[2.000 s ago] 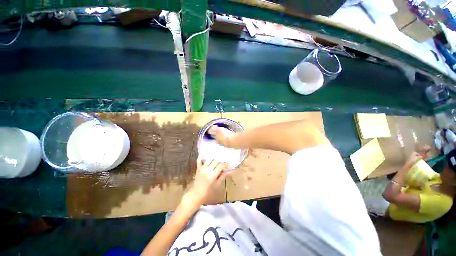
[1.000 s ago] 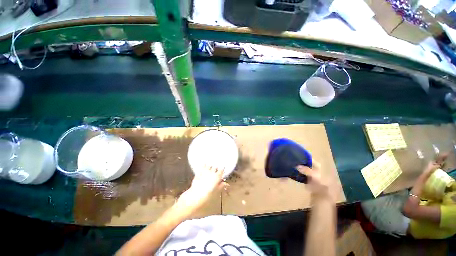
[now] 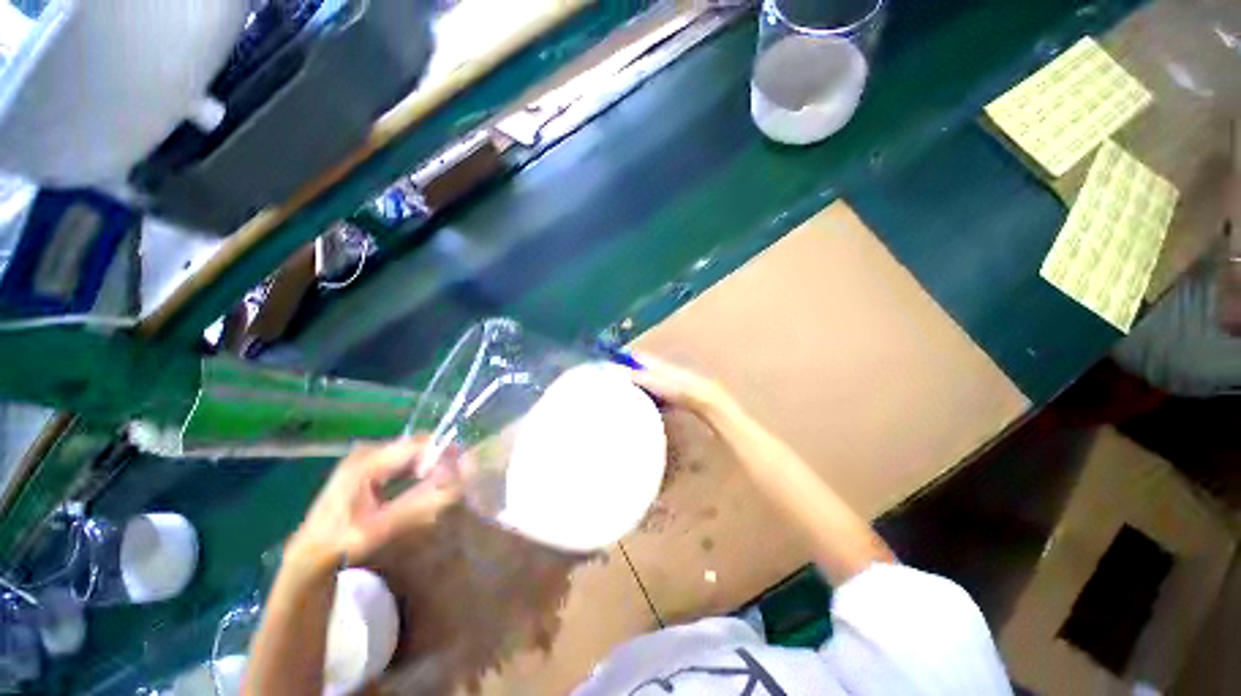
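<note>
A clear container with a white base is tilted on its side above the cardboard sheet, its clear rim to the upper left. My left hand grips the clear wall near the rim. My right hand is at the far side of the white base, with a bit of the blue cloth showing at its fingertips. Most of the cloth is hidden behind the container. The cardboard has a dark wet patch on the left.
Another container stands on the conveyor belt. More containers are at lower left, one partly behind my left forearm. A green post reaches in from the left. Yellow sheets lie at upper right; a carton is at lower right.
The container has gone from standing end-on to tilted in my hands. My right hand has moved left with the cloth, from the cardboard's right side to the container. The view has turned.
</note>
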